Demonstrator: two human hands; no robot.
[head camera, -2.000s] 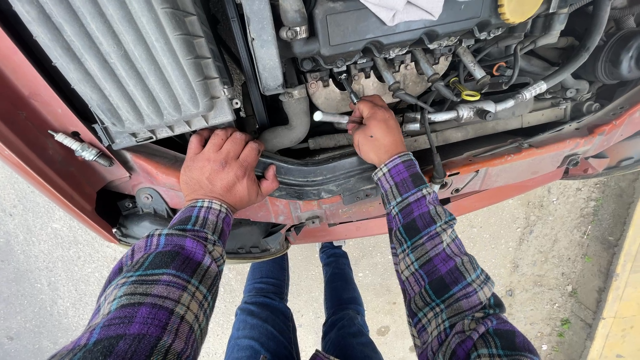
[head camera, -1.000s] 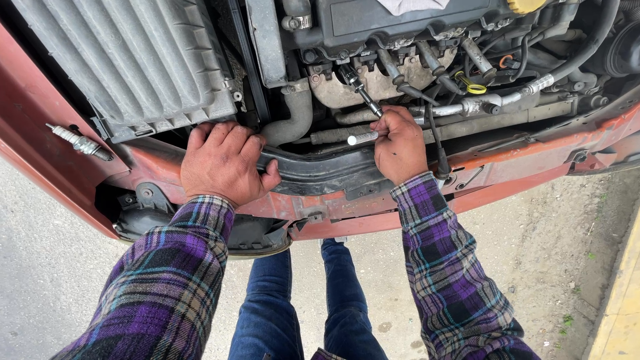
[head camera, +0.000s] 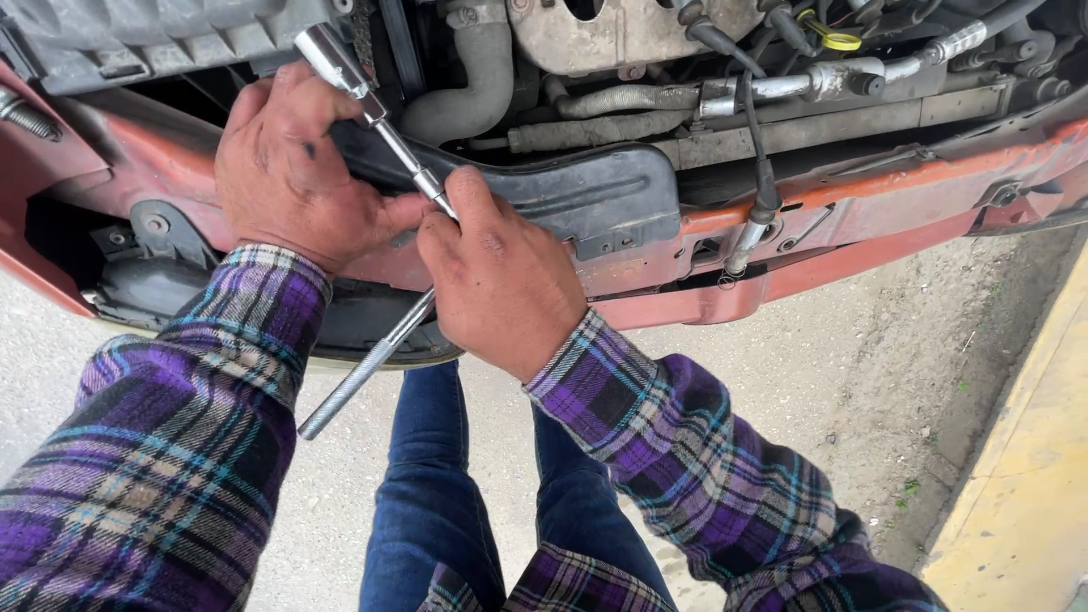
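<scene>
A ratchet-type socket wrench with a knurled steel handle passes under my right hand, whose fingers close on its upper end. From there a chrome extension with a spark plug socket slants up to the left. My left hand lies at the socket and extension, its thumb near my right fingertips; how firmly it grips is partly hidden. A spark plug rests on the red body panel at the far left. One spark plug lead hangs over the front panel, its metal end downward.
The grey air filter housing is at upper left, beside a thick grey hose. A black plastic cover lies along the front panel. Right of it are metal pipes and a yellow dipstick ring.
My right hand has drawn the socket and extension out of the engine and over to the left. My left hand has risen from the front edge to the tool. The view has shifted closer.
</scene>
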